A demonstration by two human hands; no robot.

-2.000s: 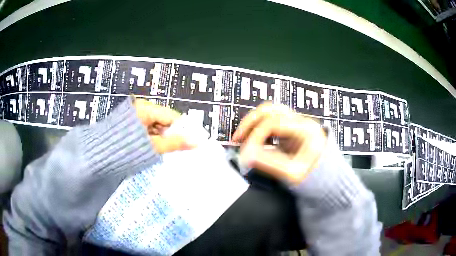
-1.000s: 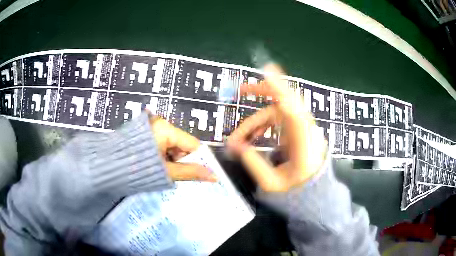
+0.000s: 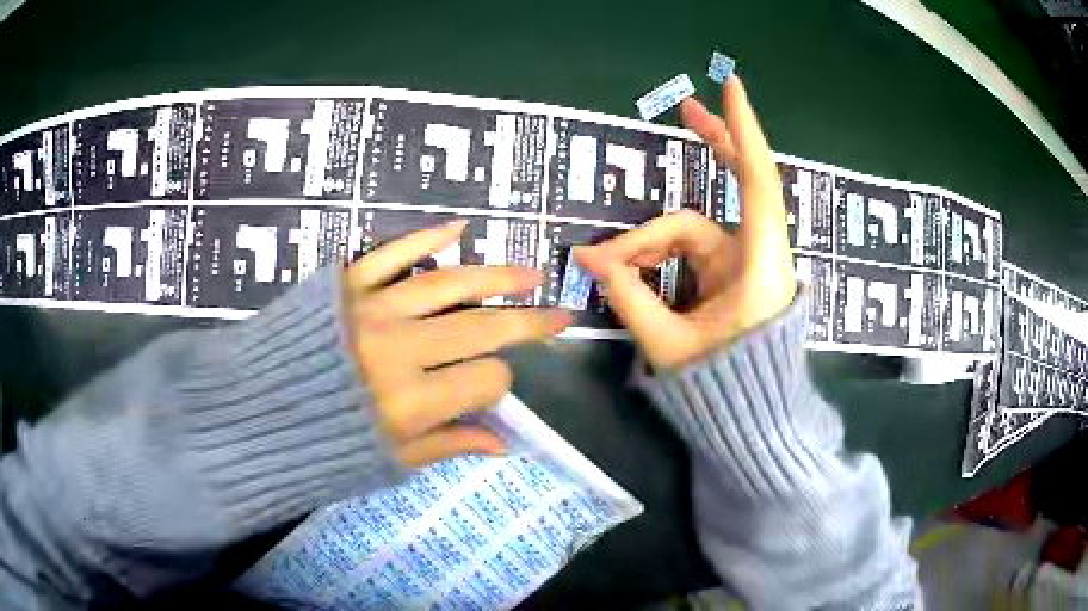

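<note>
The label strip runs across the bench with two rows of black labels. My right hand is over it, thumb and index finger closed on a small blue sticker at a lower-row label. Two more small stickers sit at its raised fingertips, a long one and a squarer one. My left hand is open, palm down, fingertips beside the pinched sticker. The sticker sheet with rows of blue print lies below my left hand, partly covered by its sleeve.
The dark green bench extends beyond the strip to a curved white edge. At the right, the folded label stack shows slanting folds. A red item is at the lower right. Pale blue patches show on some upper-row labels.
My left hand has let go of the sheet and spread its fingers over the strip's lower row. My right hand's raised fingers now show two stickers, and its thumb and index finger hold another.
</note>
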